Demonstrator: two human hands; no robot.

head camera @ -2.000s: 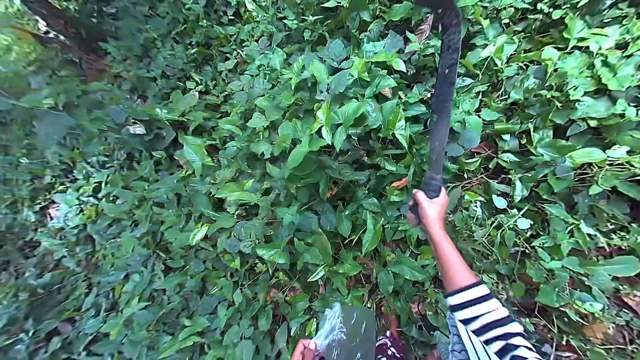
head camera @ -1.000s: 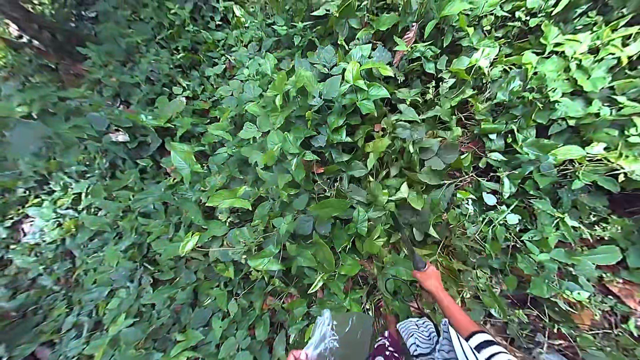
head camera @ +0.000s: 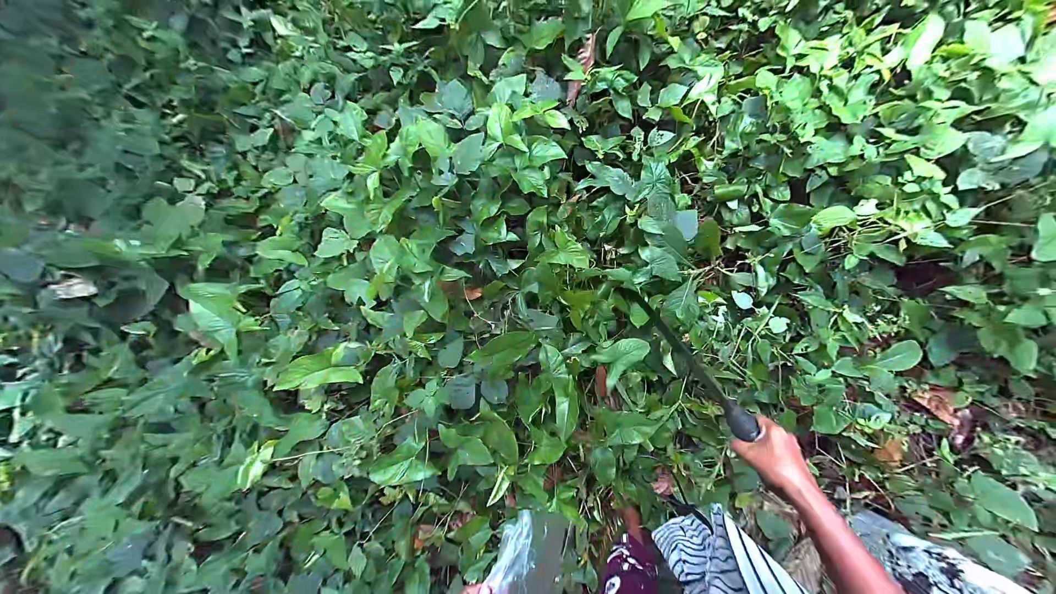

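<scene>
My right hand (head camera: 771, 452), at the lower right, is closed around the dark handle of a long-bladed tool, likely a machete (head camera: 689, 359). Its blade points up and left, and the far end is hidden among green leaves (head camera: 569, 247). At the bottom edge only the fingertips of my left hand (head camera: 476, 588) show, against a crumpled clear plastic bag (head camera: 513, 549). A flat grey-green surface (head camera: 546, 551) lies right beside the plastic; what it is I cannot tell.
Dense leafy ground cover spreads over most of the view. Dry brown leaves (head camera: 936, 404) lie at the right. Patterned maroon cloth (head camera: 629, 565) and striped cloth (head camera: 701, 549) show at the bottom. A pale, dark-blotched object (head camera: 924, 561) is at the lower right.
Two seconds ago the blade stood raised above the leaves at the upper right; my right hand has come down and the blade now reaches into the foliage. My left hand stays with the plastic.
</scene>
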